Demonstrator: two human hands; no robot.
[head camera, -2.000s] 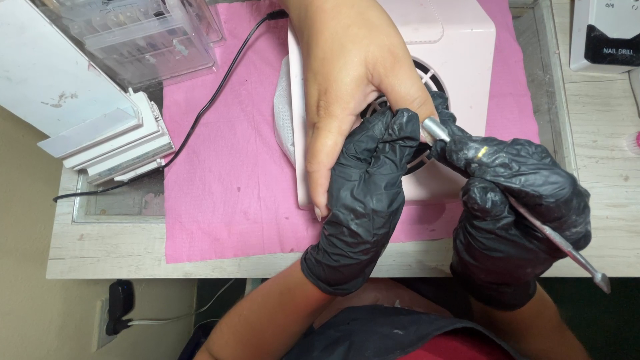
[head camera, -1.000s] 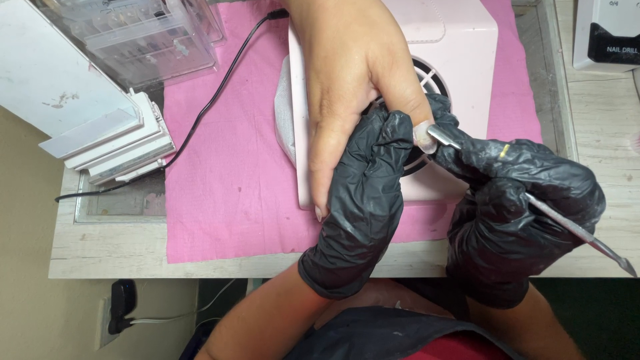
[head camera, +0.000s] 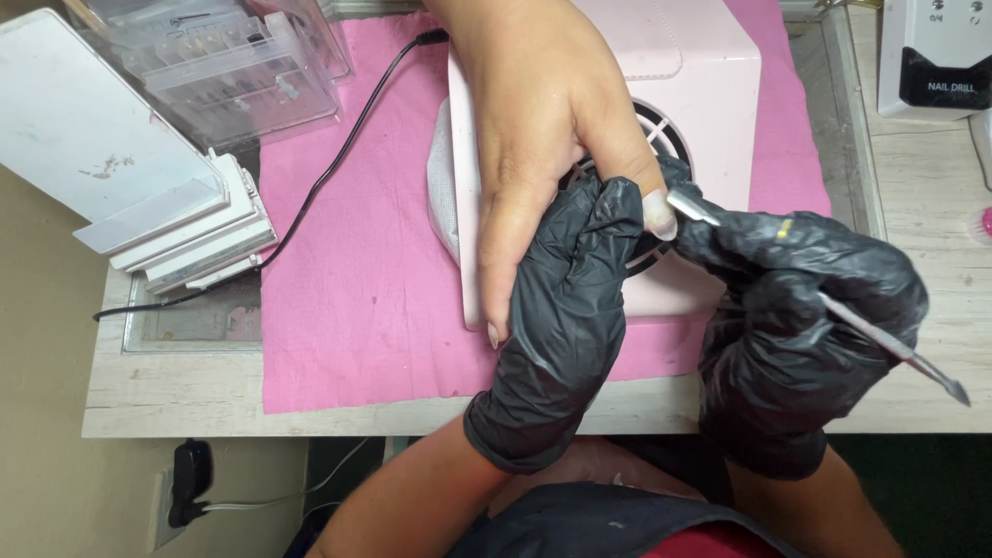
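Note:
Both of my hands wear black gloves. My left hand grips the thumb side of another person's hand, which lies palm down over a pink nail dust collector. A metal cuticle pusher is in my right hand; its flat end is beside the other person's thumbnail, and its pointed end sticks out to the lower right. The nail looks whitish and partly coated. Whether the metal touches it, I cannot tell. Part of the collector's round fan grille shows behind the thumb.
A pink cloth lies under the collector. At the left are stacked white boxes, a clear plastic case and a black cable. A nail drill unit stands at the upper right.
Over the two seconds my right hand has shifted slightly right, and the tool's flat end has tilted and now shows more. The thumbnail is more exposed. My left hand keeps its hold.

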